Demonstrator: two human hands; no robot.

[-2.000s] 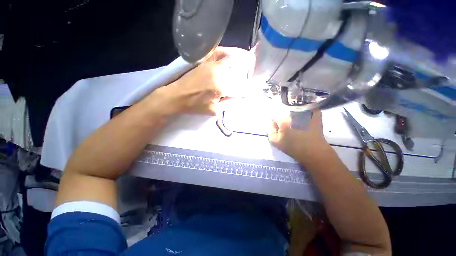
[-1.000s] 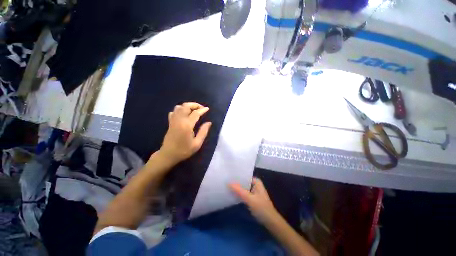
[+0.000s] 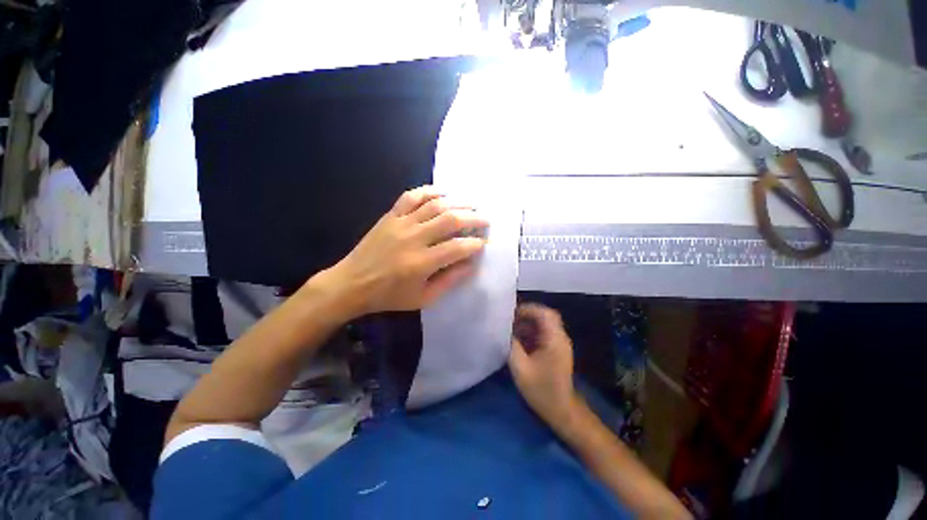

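Note:
A black cut panel [image 3: 315,173] lies on the sewing table, left of the needle area. A white panel [image 3: 473,305] lies over its right side, running from the bright glare under the needle over the table's front edge to my lap. My left hand [image 3: 422,249] rests palm down on the white panel, fingers slightly apart, gripping nothing. My right hand [image 3: 542,355] holds the white panel's right edge just below the table edge, fingers curled. The presser foot and needle area [image 3: 529,25] is at the top, washed out by lamp glare.
Large shears [image 3: 788,188] with brown-orange handles lie right of the needle. Black-handled scissors [image 3: 764,71] and a red-handled tool [image 3: 833,102] lie behind them. A thin dark rod [image 3: 651,176] crosses the table. The ruler-marked edge [image 3: 651,249] is in front. Cloth pieces [image 3: 168,355] hang lower left.
My left hand has moved from the black panel onto the white one. My right hand stays by the white panel's right edge, fingers now curled in. The camera view has shifted and shows less of the machine head.

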